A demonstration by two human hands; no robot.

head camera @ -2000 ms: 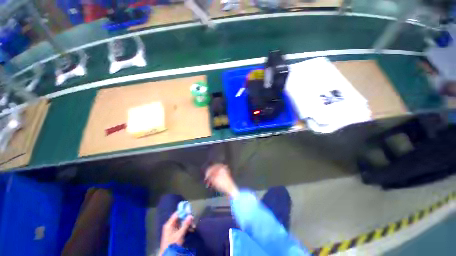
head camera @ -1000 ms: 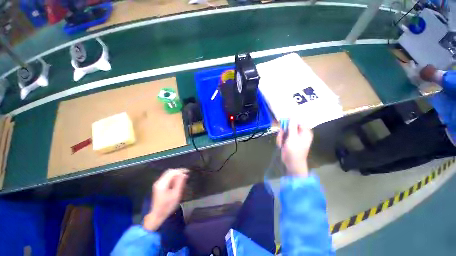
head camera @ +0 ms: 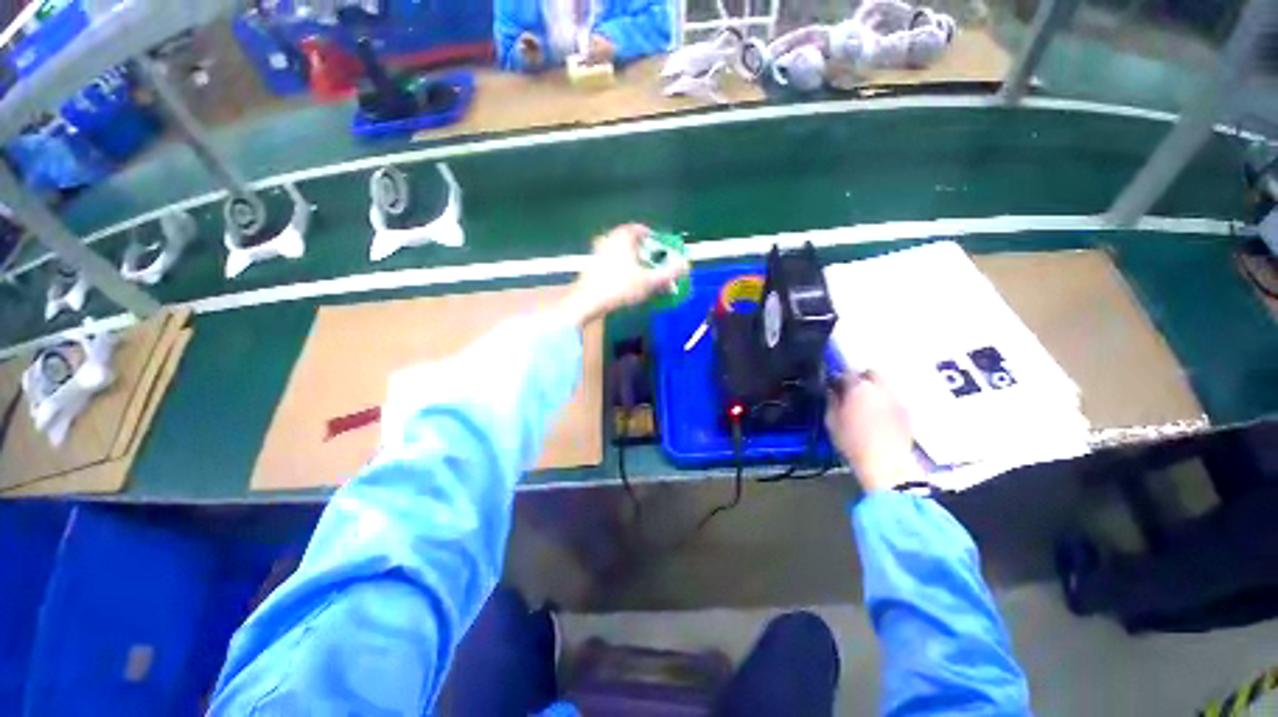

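My left hand [head camera: 624, 272] is shut on the green solder wire reel [head camera: 670, 269] at the back left corner of the blue tray [head camera: 690, 446]. My right hand [head camera: 869, 423] is at the tray's right side, by the paper sheets; its fingertips are partly hidden, so I cannot tell if it grips anything. The tray holds a black soldering station [head camera: 753, 399] with a red light, a tall black block [head camera: 799, 311] and a yellow-orange tape roll [head camera: 739, 296]. A smaller black unit [head camera: 634, 394] stands left of the tray.
White paper sheets [head camera: 967, 371] lie right of the tray. Cardboard [head camera: 315, 367] with a red strip [head camera: 352, 422] lies left. White curved parts [head camera: 416, 217] stand along the back. Black cords hang over the bench edge. A person [head camera: 589, 28] sits across the bench. A stool [head camera: 652, 679] is below me.
My left hand has reached up from near my lap and taken hold of the green reel. My right hand has moved from the bench's front edge to the tray's right side. The light blue item no longer shows.
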